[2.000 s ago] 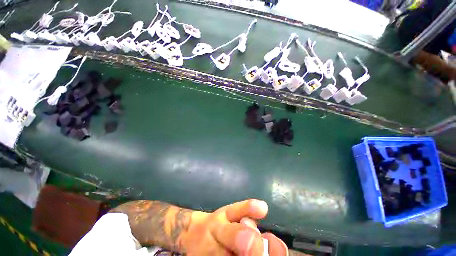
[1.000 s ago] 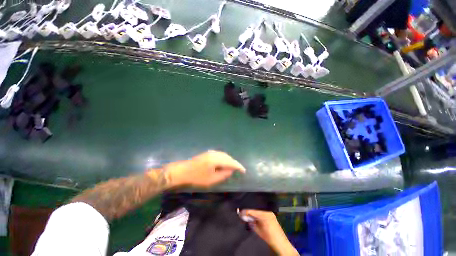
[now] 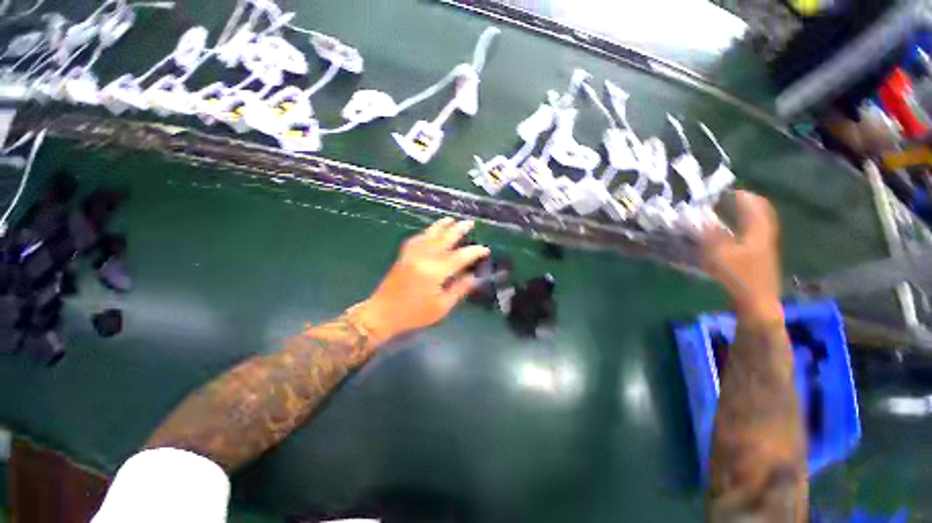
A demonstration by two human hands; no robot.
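White adapter units (image 3: 420, 140) with attached cords lie in a row beyond the dark rail, several with yellow parts showing. My left hand (image 3: 427, 278) is over the bench, fingers spread, its fingertips at the small heap of black pieces (image 3: 532, 305); whether it grips a piece I cannot tell. My right hand (image 3: 749, 250), blurred, is at the right end of the adapter row, its fingertips touching or just over the last adapters (image 3: 693, 217). Its grip is hidden by blur.
A dark worn rail (image 3: 353, 181) crosses the green bench. A larger heap of black pieces (image 3: 51, 268) lies at the left. A blue parts bin (image 3: 836, 393) stands at the right, partly covered by my right forearm. A metal frame and coloured items are at the upper right.
My left hand has moved forward from the bench's near edge to the small black heap. My right hand has risen from low near my lap to the adapter row. The blue crate has left view.
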